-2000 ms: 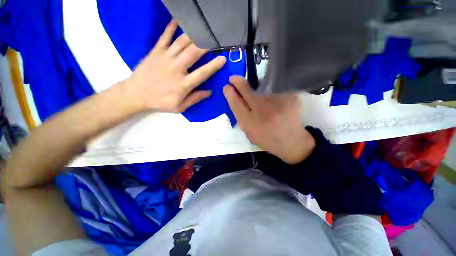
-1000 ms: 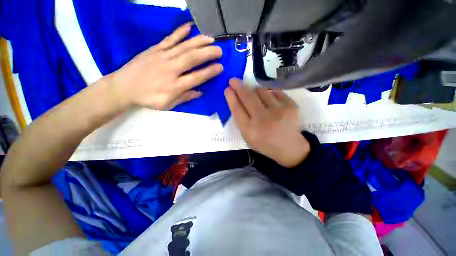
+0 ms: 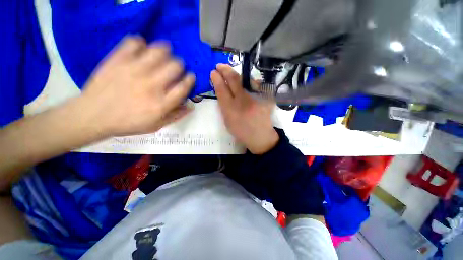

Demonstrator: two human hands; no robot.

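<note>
A bright royal blue fabric panel [image 3: 188,38] lies under the left side of the grey sewing machine head [image 3: 304,38]. The presser foot area [image 3: 234,58] is at the panel's right edge, partly hidden. My left hand [image 3: 139,86] is blurred over the panel's lower part, fingers curled; whether it grips cloth cannot be told. My right hand [image 3: 244,109] is below the machine head, its fingertips at the panel's right edge, fingers extended, its thumb not clearly visible. A thin dark curved thing [image 3: 203,97] shows between the hands.
More blue cut pieces [image 3: 18,61] lie at the left of the white table [image 3: 188,139]. Blue scraps [image 3: 325,112] and a dark flat object [image 3: 373,121] lie right. Below the table are blue garments [image 3: 81,203], a red plastic bag [image 3: 358,172] and a red stool [image 3: 432,175].
My left hand has gone from spread flat on the panel to raised-looking and curled, further left. The panel's lower part no longer shows between my hands. The view has shifted right.
</note>
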